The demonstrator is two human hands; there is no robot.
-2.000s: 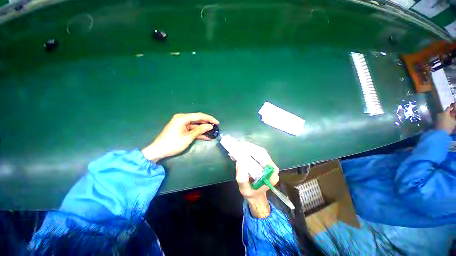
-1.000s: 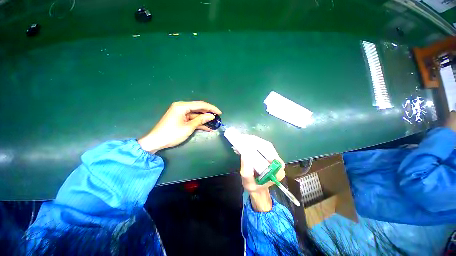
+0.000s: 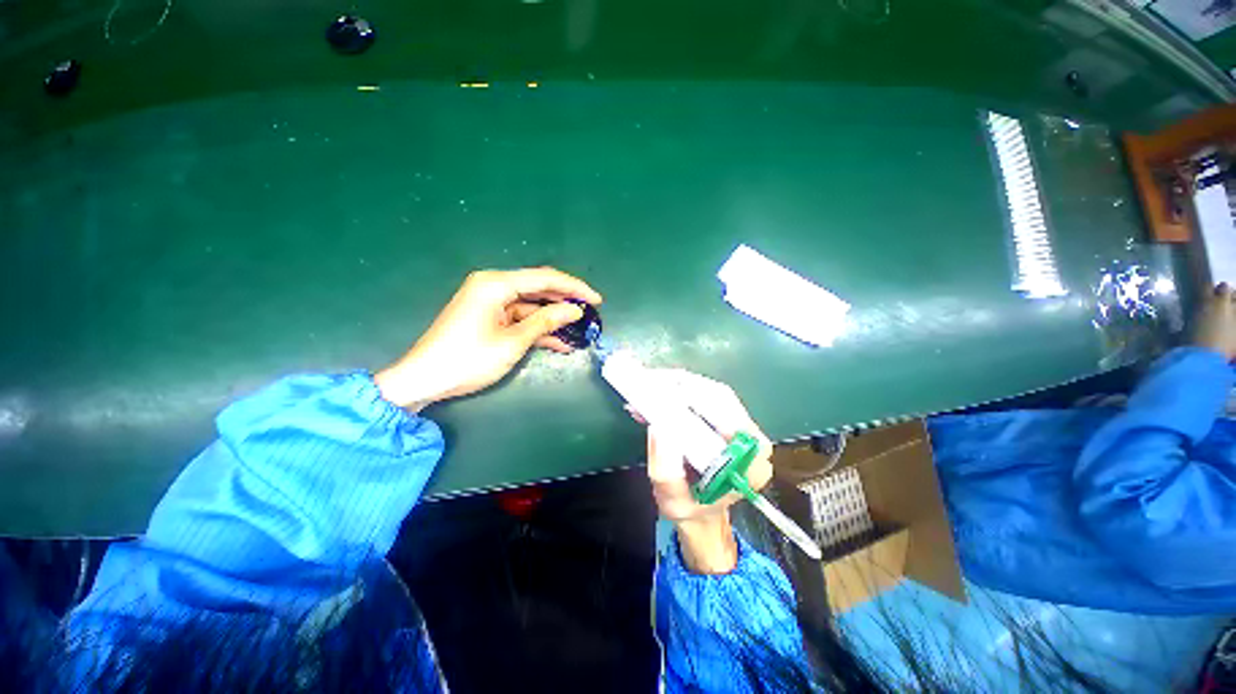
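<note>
My left hand (image 3: 481, 336) pinches a small round glossy black part (image 3: 582, 325) between thumb and fingers, low over the green bench surface. My right hand (image 3: 698, 441) holds a white glue syringe like a pen. The syringe's bright green T-shaped rear fitting (image 3: 728, 468) shows at the palm, with a pale hose trailing down and right. The syringe's narrow tip (image 3: 601, 351) is at the right side of the black part. Whether it touches the part cannot be told. The fingers hide some of the part and much of the barrel.
A white rectangle (image 3: 784, 296) lies right of my hands. Black parts (image 3: 350, 34) sit at the far left. A white ridged strip (image 3: 1023, 203) and shiny clear film (image 3: 1128, 290) lie right. A cardboard box (image 3: 888, 508) stands below the bench edge. A neighbour's blue sleeve (image 3: 1163, 434) is at right.
The view has shifted, so the far black parts appear higher and further left. The syringe has stayed at the pinched part. The neighbour's hand has moved slightly at right.
</note>
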